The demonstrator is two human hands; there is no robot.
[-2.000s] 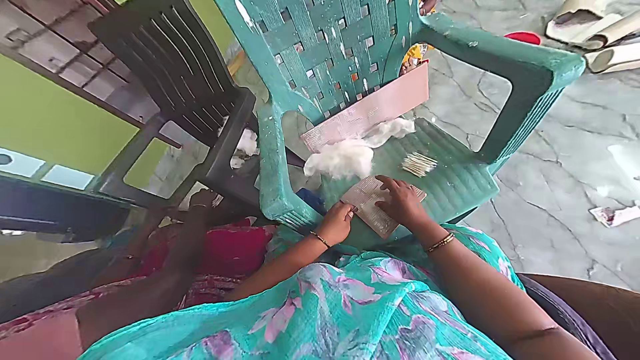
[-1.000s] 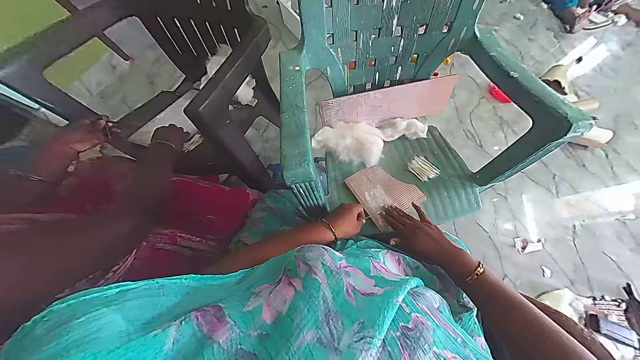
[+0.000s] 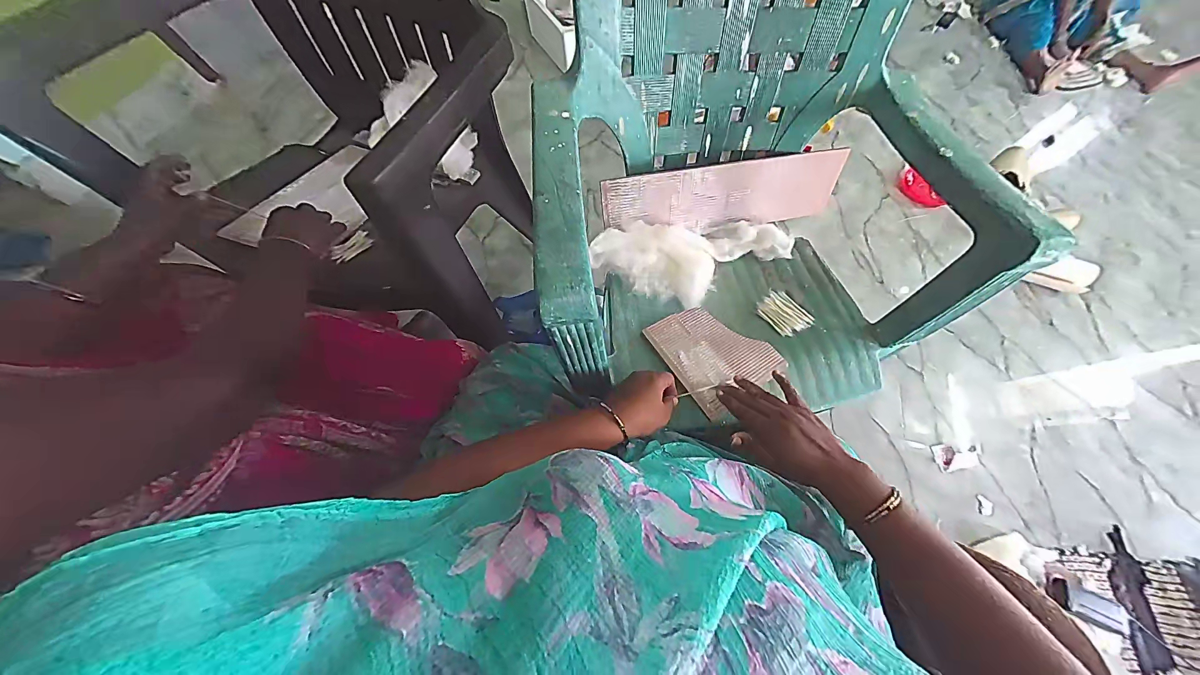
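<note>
My left hand (image 3: 647, 403) is closed on one end of a thin stick (image 3: 698, 389) at the near edge of a ridged cardboard piece (image 3: 717, 352). My right hand (image 3: 787, 427) lies with fingers extended over the stick's other end, palm down. The cardboard rests on the seat of a green plastic chair (image 3: 834, 347). Behind it sits fluffy white cotton (image 3: 666, 262), and to its right is a small bundle of thin pale sticks (image 3: 785, 313). A pinkish board (image 3: 727, 187) leans at the chair's backrest.
At left, another person's hands (image 3: 300, 230) work over a board on a dark plastic chair (image 3: 422, 159) with cotton and sticks. A red object (image 3: 921, 187) lies on the floor beyond the green armrest. Another person sits at the top right. Assorted items (image 3: 1116, 600) lie at the lower right.
My right hand has moved off the cardboard's face toward its near edge, and a thin stick now shows between my hands. The view has shifted noticeably.
</note>
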